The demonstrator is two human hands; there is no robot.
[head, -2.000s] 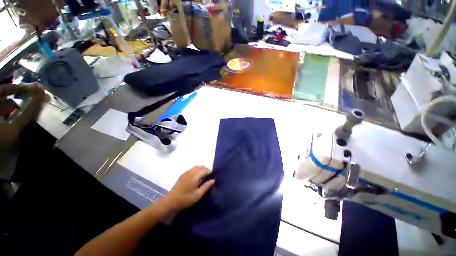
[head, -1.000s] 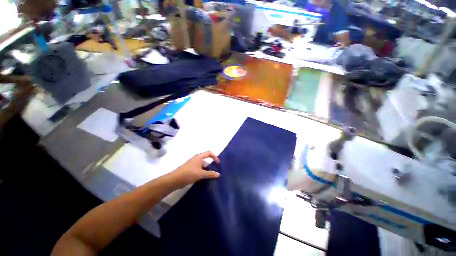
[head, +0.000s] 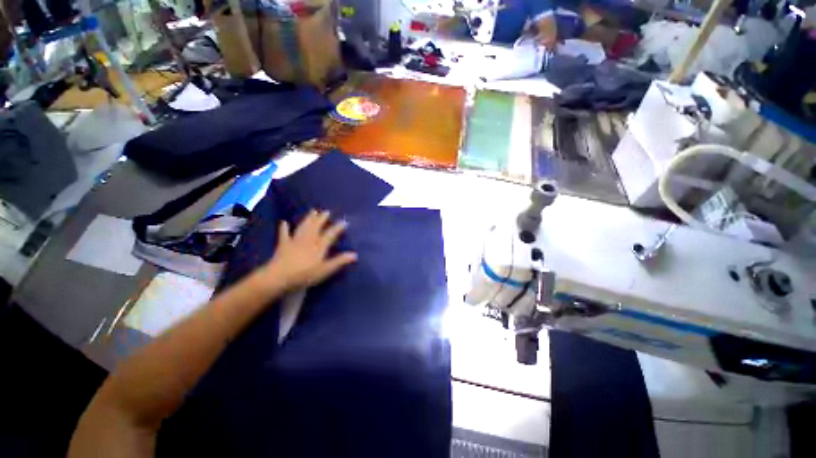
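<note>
Dark navy cut panels [head: 385, 295] lie on the white table left of the sewing machine head [head: 510, 277]. One panel's end [head: 335, 183] sticks out behind the other at an angle, and a narrow pale gap shows between them. My left hand [head: 309, 253] lies on the navy cloth with its fingers spread, palm down. My right hand is not in view. The needle area [head: 528, 344] is right of the cloth, not touching it. Another navy panel [head: 599, 394] lies under the machine arm.
Grey-and-black strips [head: 192, 246] lie on a blue flat item [head: 248, 190] at the left. A folded navy stack [head: 224, 132] is behind them. Orange [head: 403, 121] and green [head: 488, 130] sheets lie behind. A person's hand [head: 544, 29] shows at the far back.
A second navy panel end now shows behind and left of the first. My left hand has moved from the cloth's left edge onto it, fingers spread. The view has shifted right.
</note>
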